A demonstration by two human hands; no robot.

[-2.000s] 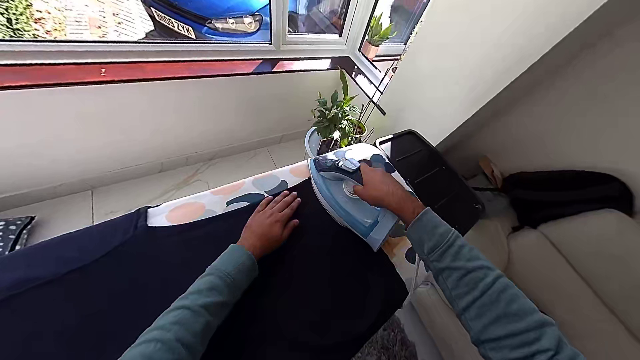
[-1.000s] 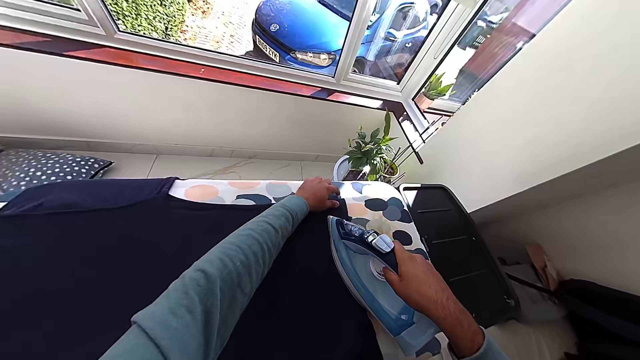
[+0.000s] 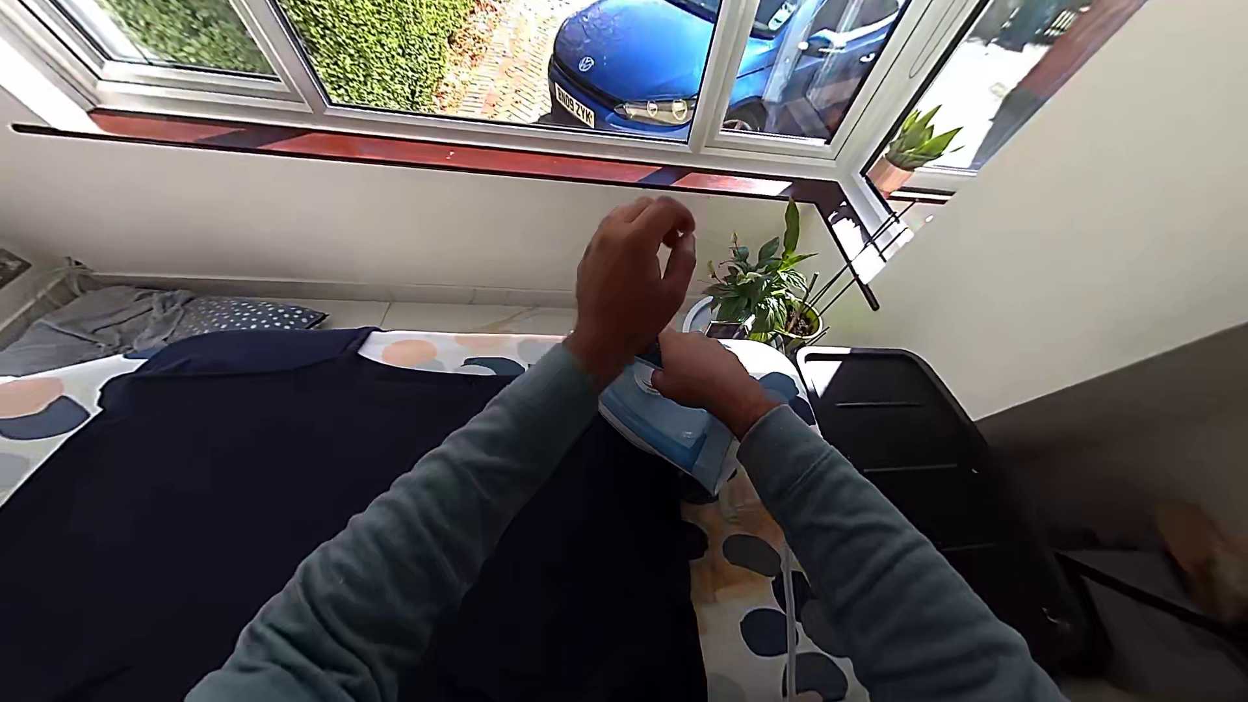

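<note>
My right hand (image 3: 710, 375) grips the handle of a light blue clothes iron (image 3: 668, 424), which rests near the right edge of a dark navy garment (image 3: 322, 507). The garment lies spread over an ironing board (image 3: 444, 351) with a white, spotted cover. Raised over the board's far edge is my left hand (image 3: 634, 278), its fingers curled with nothing seen in them; its wrist hides part of the iron. A pale cord runs down the cover below the iron.
Beyond the board's right end stand potted plants (image 3: 765, 283). A black ribbed case or tray (image 3: 902, 429) is to the right. Cushions (image 3: 244, 314) lie at the back left, below the wall. A window with a red sill (image 3: 390, 151) spans the far side.
My left hand has lifted off the cloth at the board's far edge. The iron in my right hand has moved away from me, toward that edge. The view has shifted.
</note>
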